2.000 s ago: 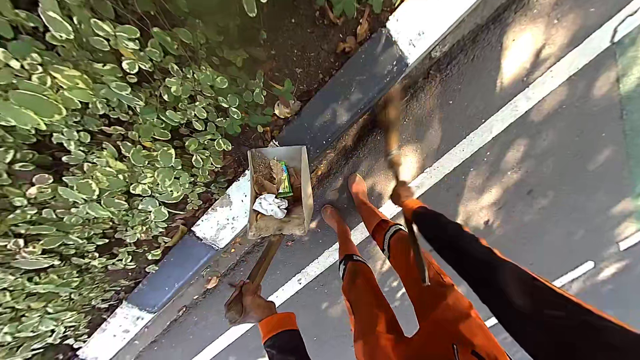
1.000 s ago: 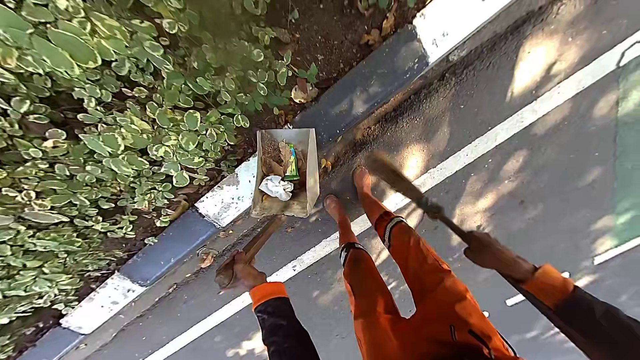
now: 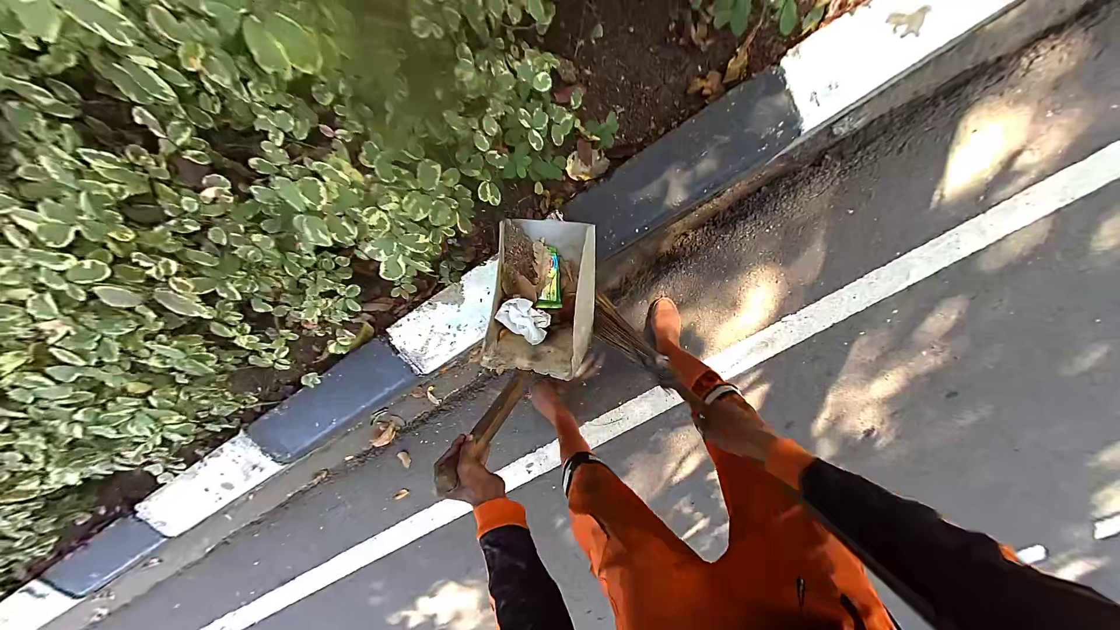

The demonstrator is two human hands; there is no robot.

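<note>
My left hand [image 3: 468,471] grips the wooden handle [image 3: 500,411] of a dustpan [image 3: 584,302], which is held near the kerb. Inside the pan lie dry leaves and dirt, a crumpled white paper or tissue [image 3: 523,320] and a green and yellow wrapper [image 3: 551,278]. My right hand [image 3: 733,427] is closed around a stick broom [image 3: 623,331]. The broom's bristles point toward the pan's right side and are partly hidden by it; whether they touch it I cannot tell.
A kerb painted black and white [image 3: 337,398] runs diagonally between the asphalt road and leafy variegated shrubs [image 3: 175,262]. Fallen leaves [image 3: 385,432] lie along the gutter. A white line [image 3: 792,337] crosses the road under my feet.
The broom in my right hand has swung from the right of my legs toward the dustpan. My left hand keeps hold of the pan's handle.
</note>
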